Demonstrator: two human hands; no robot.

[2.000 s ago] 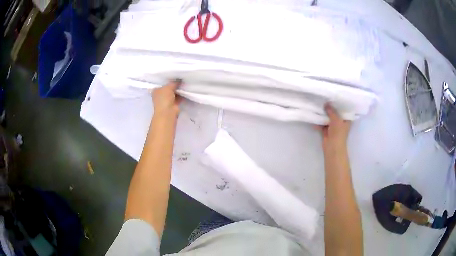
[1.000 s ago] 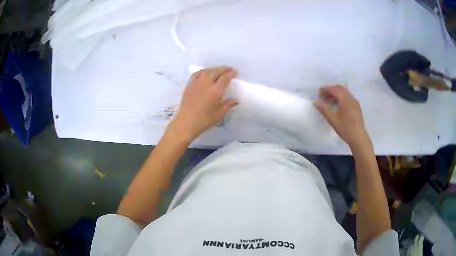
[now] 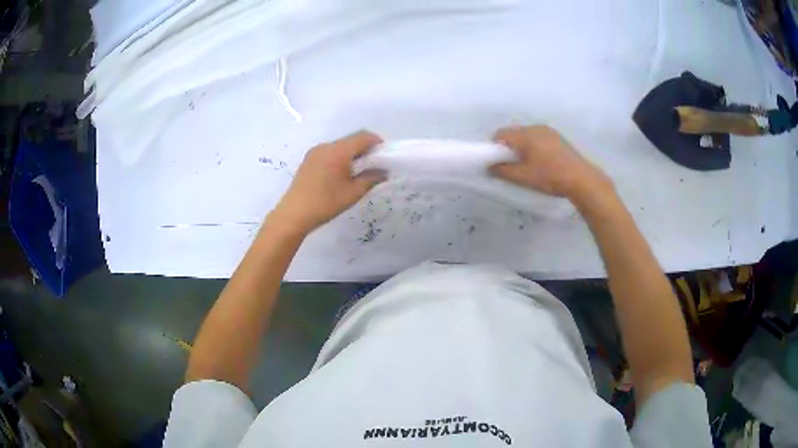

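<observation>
A small white roll of fabric or interfacing (image 3: 437, 157) is held between both hands above the white table, slightly blurred. My left hand (image 3: 341, 175) grips its left end. My right hand (image 3: 542, 162) grips its right end, and a loose white part hangs or trails below and to the right. A thin white strip (image 3: 283, 90) lies loose on the table beyond my left hand.
A steam iron (image 3: 691, 121) with a wooden handle lies at the right. Long white layered sheets (image 3: 175, 52) lie at the far left. The white table (image 3: 210, 192) has dark pen marks. A blue bin (image 3: 35, 219) stands on the floor at left.
The large white layers held two seconds ago were let go. Both hands took hold of the small roll, which is now lifted and gripped at both ends, hands closer together.
</observation>
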